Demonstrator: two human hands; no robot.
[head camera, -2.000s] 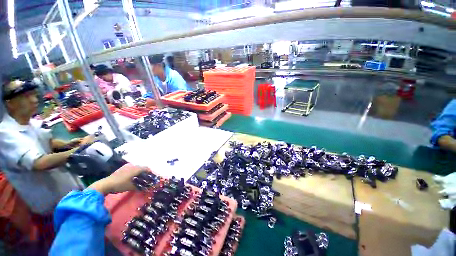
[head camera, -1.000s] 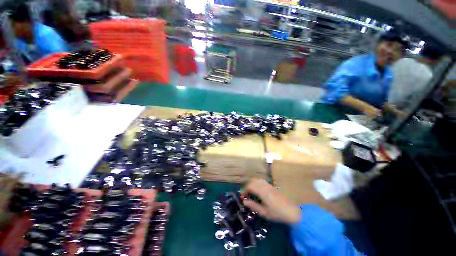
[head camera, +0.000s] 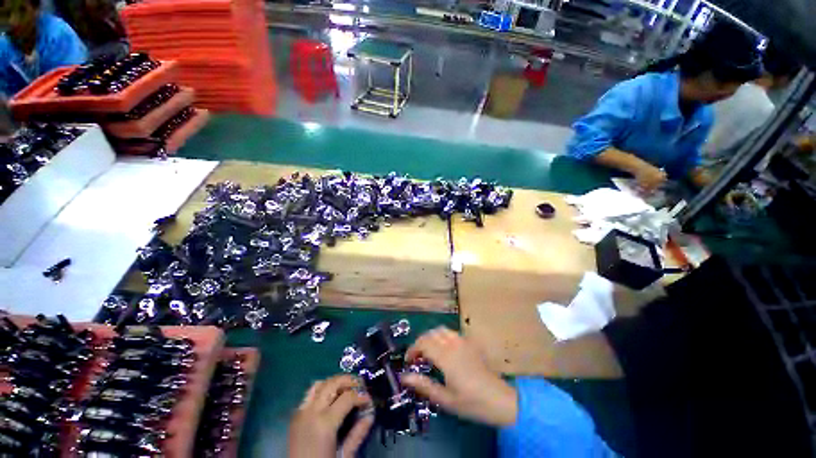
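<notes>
A small group of black pieces with shiny ends (head camera: 386, 367) lies on the green surface (head camera: 295, 358) in front of me. My left hand (head camera: 331, 416) is at its left side, fingers curled against the pieces. My right hand (head camera: 456, 376) is at its right side, with thumb and fingers on the black pieces. Whether either hand grips one single piece is too blurred to tell. A large loose heap of black strap parts with shiny ends (head camera: 259, 246) lies beyond. At lower left, a pink-orange foam tray (head camera: 208, 358) holds rows of black-and-silver pieces.
Tan boards (head camera: 528, 304) lie under the heap, with a white cloth piece (head camera: 582, 309) and a small black box (head camera: 628, 259) at right. A black compartment tray (head camera: 716, 358) is at the right edge. A coworker in blue (head camera: 662, 116) sits across. A white box (head camera: 67, 183) stands left.
My left hand has left the foam tray and come to the small group. My right hand has entered from the right and stays at the group. The view has turned right.
</notes>
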